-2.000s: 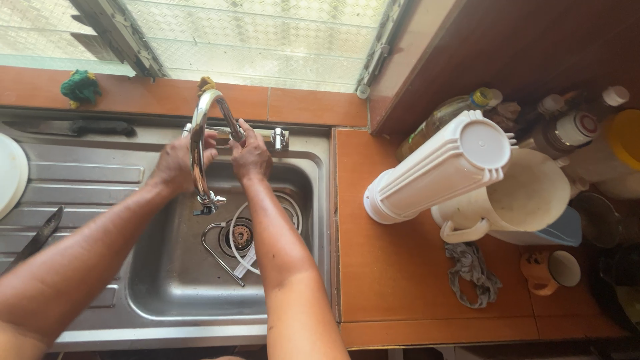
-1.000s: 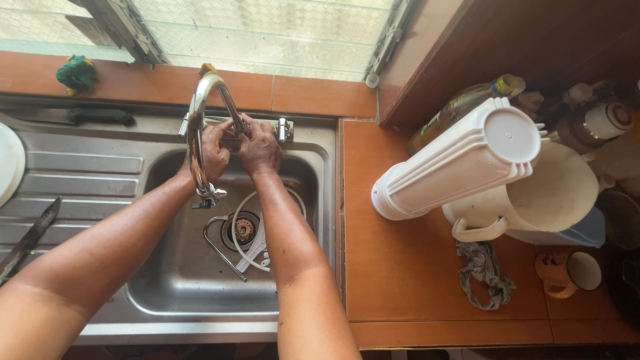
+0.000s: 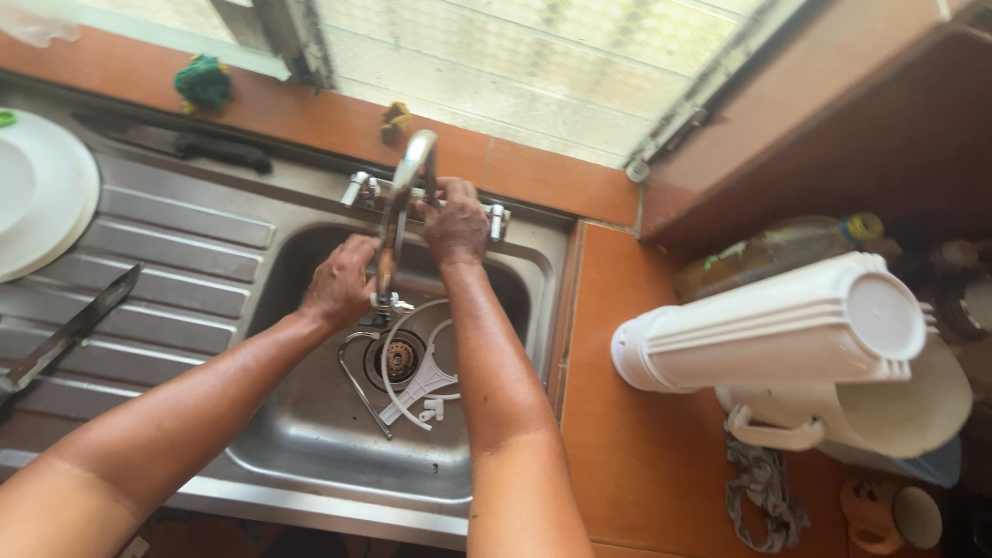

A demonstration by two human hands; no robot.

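Observation:
A chrome gooseneck faucet [image 3: 419, 155] arches over the stainless steel sink [image 3: 310, 434]. My left hand [image 3: 345, 280] is at the lower end of its spout, thumb side against it, near a small chrome fitting [image 3: 384, 302]. Around the base of the neck my right hand [image 3: 457, 221] is closed, between the two tap handles; its fingertips are partly hidden. In the basin, by the drain [image 3: 399, 356], lie a white plastic tube [image 3: 390, 372], a white plastic wrench [image 3: 426, 384], a thin bent metal tube [image 3: 360, 387] and small white fittings [image 3: 434, 408].
On the drainboard are white plates [image 3: 77, 194] and a knife [image 3: 74, 329]; a black-handled knife [image 3: 225, 153] lies behind. A white filter housing [image 3: 759, 325], a cream pitcher [image 3: 891, 403], a grey cloth [image 3: 763, 488] and an orange mug [image 3: 868, 515] stand or lie on the right counter.
My left hand has moved from the base of the faucet down to the end of the spout. My right hand stays at the base. The view has turned somewhat.

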